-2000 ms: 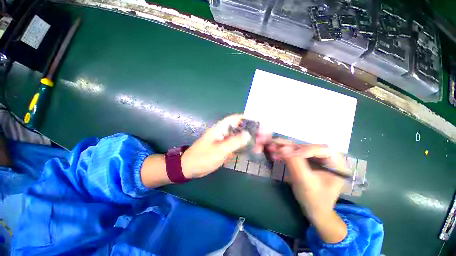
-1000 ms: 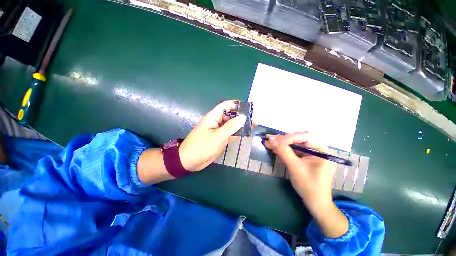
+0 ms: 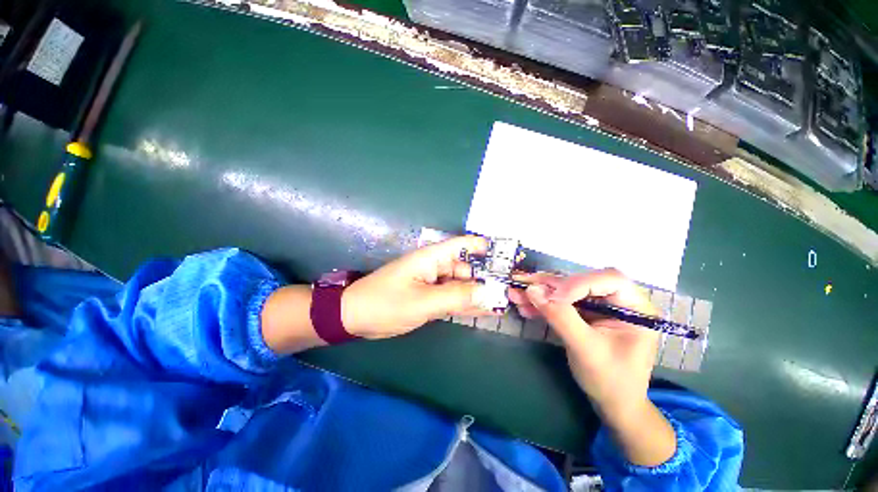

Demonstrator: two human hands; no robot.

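My left hand (image 3: pixel 409 288) holds a small silver, black and white electronic module (image 3: pixel 499 261) between thumb and fingers over the bench. My right hand (image 3: pixel 597 322) grips a thin dark pen-like tool (image 3: pixel 640 317). Its tip end is at the module's right side; whether it touches is hard to tell. Below both hands lies a row of narrow grey-beige adhesive strips (image 3: pixel 682 332), partly hidden by the hands. A white sheet (image 3: pixel 582 197) lies just beyond them.
A clear tray of dark modules (image 3: pixel 761 72) stands past the worn bench edge (image 3: pixel 404 48), with a brown block (image 3: pixel 659 125) below it. At left lie a yellow-handled screwdriver (image 3: pixel 64 187) and a black device with a white label (image 3: pixel 56 52). A long module (image 3: pixel 865 423) lies at the right edge.
The module was blurred, then held upright with its dark face showing; now its silver and white side shows, lower and further right. The tool's tip end has moved from the strips to the module.
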